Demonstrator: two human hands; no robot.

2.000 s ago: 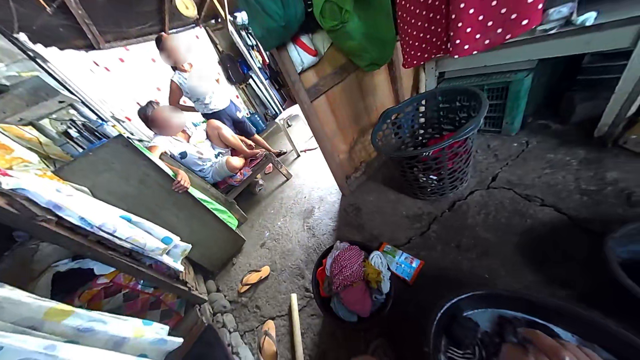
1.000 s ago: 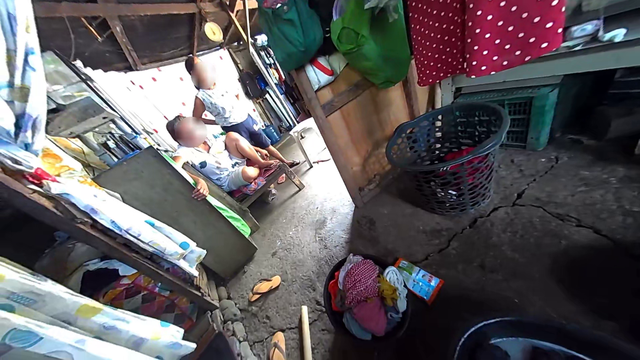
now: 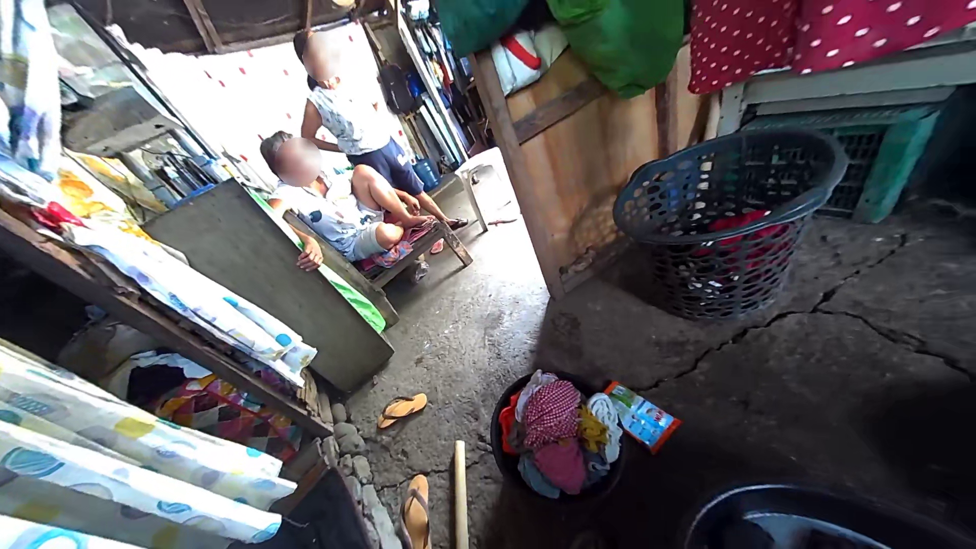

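Note:
Neither of my hands shows in the head view now. At the bottom right edge lies part of a dark plastic basin (image 3: 709, 507) with something wet or shiny inside. Left of it stands a round black tub (image 3: 499, 450) heaped with crumpled clothes (image 3: 560, 461), among them red checked, pink, yellow and white pieces. A blue and orange plastic packet (image 3: 644, 415) lies on the floor against the tub's right side. Farther back, a dark perforated plastic laundry basket (image 3: 671, 267) stands upright with a red cloth (image 3: 743, 229) in it.
A wooden stick (image 3: 460, 496) and two flip-flops (image 3: 402, 410) lie on the cracked concrete floor. Two people (image 3: 339, 198) are on and behind a low wooden bench (image 3: 455, 244) at the upper left. A grey board (image 3: 267, 282) leans near them. Patterned curtains (image 3: 114, 450) hang at left.
Two seconds ago, something skin-toned, probably my hand or arm, showed over the basin at the bottom edge; it is out of view now. The view has shifted, with less of the basin in it.

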